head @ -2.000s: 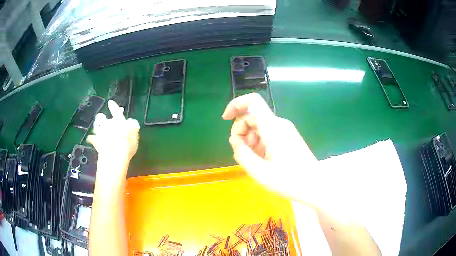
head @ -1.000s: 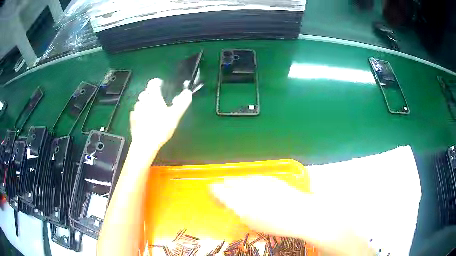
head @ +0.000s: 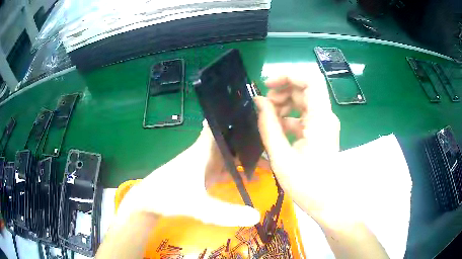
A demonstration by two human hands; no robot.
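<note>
A black phone middle frame is held tilted above the orange tray, its open window toward the bottom. My left hand grips it by the long edge from the left and below, thumb across the lower part. My right hand is at the frame's right long edge, fingers bent and overexposed; a small bright slim part shows at that edge near the fingertips. Whether the right fingers pinch it is unclear. Thin dark and coppery side keys lie heaped in the tray.
Frames lie spaced on the green surface, one at back left, one at back right. Frame stacks stand at left and far right. A white sheet lies right of the tray. A tray block stands at the back.
My left hand has brought the frame from the green surface to above the tray. My right hand has risen from the tray to the frame's edge. The view has shifted.
</note>
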